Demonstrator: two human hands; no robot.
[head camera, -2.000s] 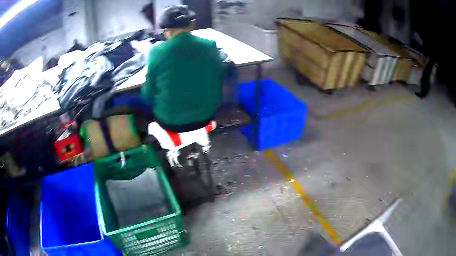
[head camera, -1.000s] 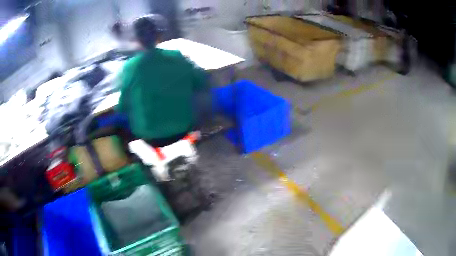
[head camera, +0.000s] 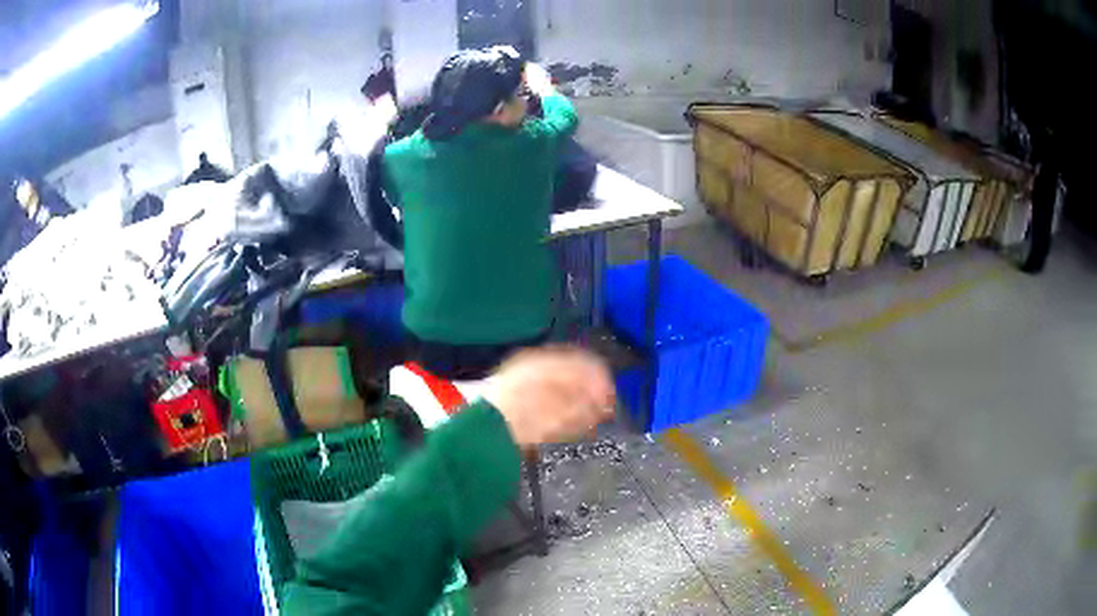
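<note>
My left hand (head camera: 556, 395), in a green sleeve, reaches up from the bottom left into the middle of the view. It is blurred with its fingers bent, and I cannot tell if it holds anything. It overlaps the view of a red and white stool seat. My right hand is not in view. Dark and grey garments (head camera: 271, 211) lie heaped on the long white table (head camera: 632, 207), with pale cloth (head camera: 78, 283) at its left. My sleeve partly hides a green plastic crate (head camera: 271, 535) with grey cloth (head camera: 310, 526) inside.
A person (head camera: 475, 235) in green is at the table, one hand raised near the head. Blue bins stand at the lower left (head camera: 187, 535) and under the table's right end (head camera: 704, 355). Tan carts (head camera: 794, 187) stand behind. A white corner (head camera: 944, 590) shows at lower right.
My left hand and sleeve have come into view. The view has shifted. The person in green sits higher above the stool, with an arm now raised and grey cloth lifted beside them.
</note>
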